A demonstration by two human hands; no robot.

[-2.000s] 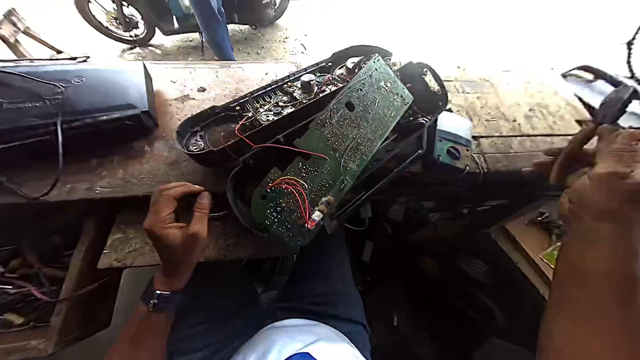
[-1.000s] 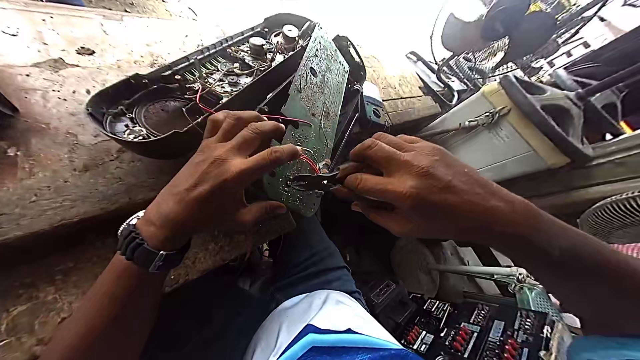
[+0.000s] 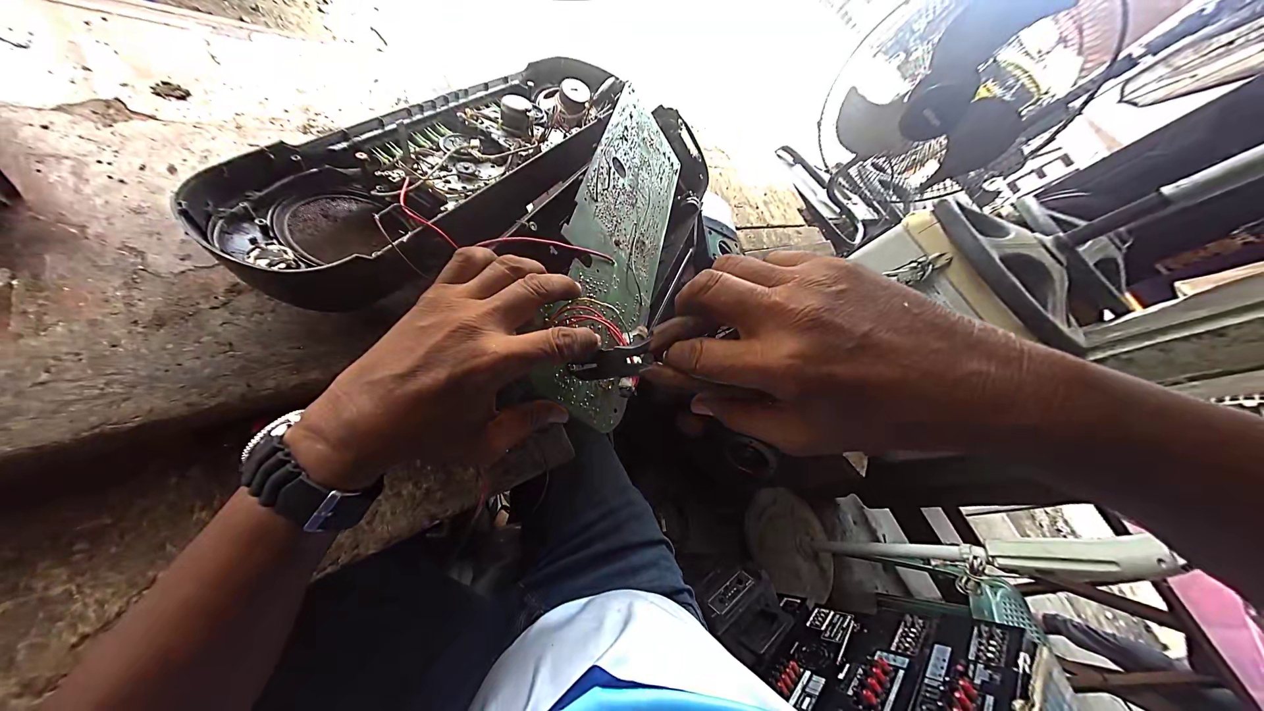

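Observation:
A green circuit board stands tilted against the open black plastic housing of an audio device, which shows a round speaker and electronic parts. Red and yellowish wires loop at the board's lower part. My left hand rests at the board's left edge, thumb and forefinger at one end of a small dark tool, perhaps pliers. My right hand grips the tool's other side, by the white connector at the board's lower right edge. The fingertips partly hide the tool.
The housing lies on a worn wooden bench. At upper right stand a fan and a pale case with grey handles. Black panels with red terminals lie low on the right, near a pale round disc.
Two seconds ago my hands were apart, the right one far right with a dark tool; both are now together at the board's lower part. The view has swung right.

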